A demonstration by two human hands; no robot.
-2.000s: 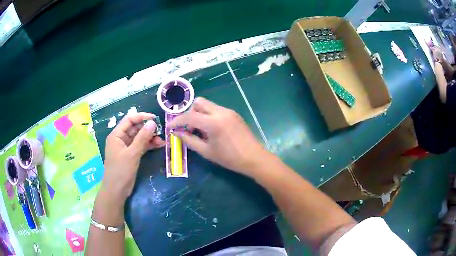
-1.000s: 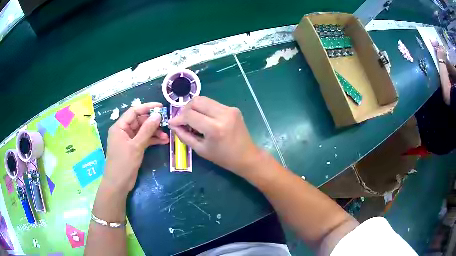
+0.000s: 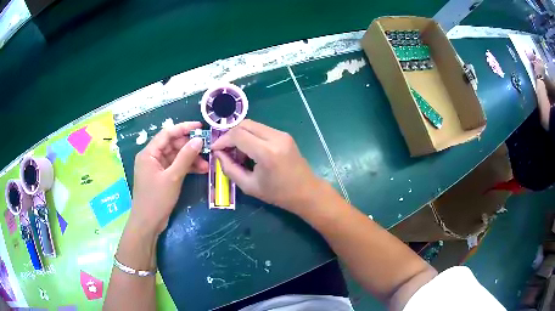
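A pale pink fan body (image 3: 224,105) lies on the dark green bench, its round head at the top and its open handle pointing towards me. A yellow battery (image 3: 222,185) sits in the handle. My left hand (image 3: 164,173) holds a small circuit board (image 3: 198,137) between thumb and fingers, just left of the handle's top. My right hand (image 3: 268,161) is over the upper handle, thumb and finger pinched close to the board's right edge. Whatever is between those fingertips is too small to tell.
A cardboard box (image 3: 389,100) at the right holds board strips (image 3: 411,53) and a green board piece (image 3: 427,108). Two fans (image 3: 36,175) lie on a lime green printed sheet (image 3: 91,182) at the left. Another person's arm (image 3: 540,91) shows at the far right.
The board in my left hand now shows more plainly and has come up beside the handle. My right fingertips have moved to its edge. The whole view has shifted slightly.
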